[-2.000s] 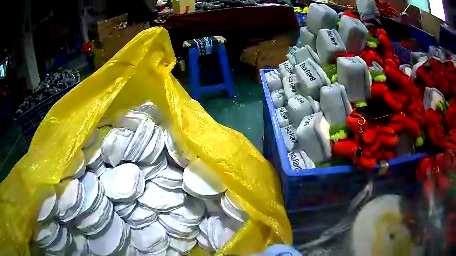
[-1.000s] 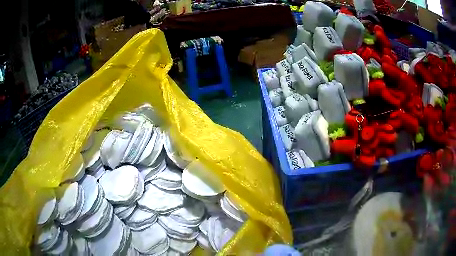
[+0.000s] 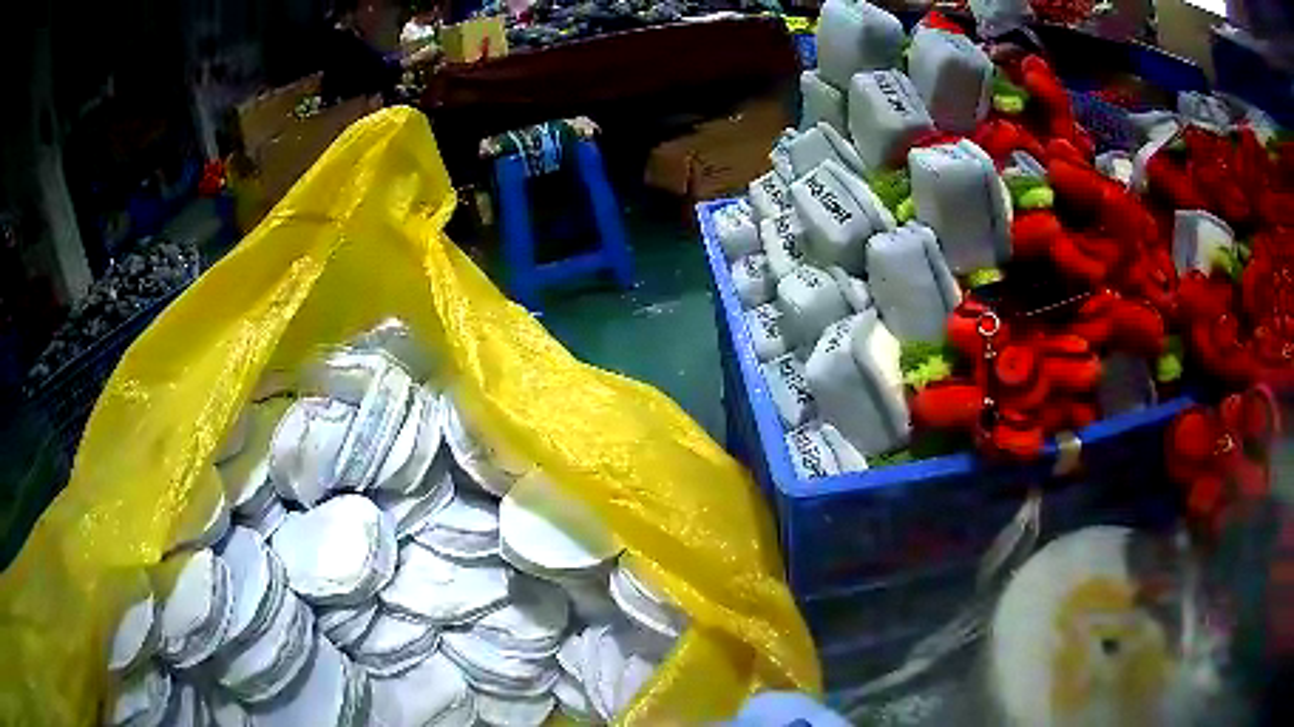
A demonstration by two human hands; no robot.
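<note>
Neither of my hands is in view. Round white fabric discs (image 3: 334, 547) lie in overlapping loose stacks inside a crinkled yellow plastic bag (image 3: 596, 412), which stands wide open in front of me. A pale-blue piece (image 3: 788, 710), perhaps plush, shows at the bottom edge beside the bag, mostly cut off. A pale round object with a yellowish centre (image 3: 1081, 625) is at the lower right, blurred; I cannot tell what it is.
A blue crate (image 3: 908, 490) at the right is heaped with lettered grey-white blocks (image 3: 911, 284), red plush parts (image 3: 1050, 372) and lime-green tufts. A blue stool (image 3: 563, 213) stands behind the bag. A dark basket of grey pieces (image 3: 121, 320) is at the left. Cartons and a heaped table are behind.
The view has shifted slightly, so the crate and stool appear further left and the bag's peak lower. The pale-blue piece at the bottom edge shows slightly wider. The discs look unmoved.
</note>
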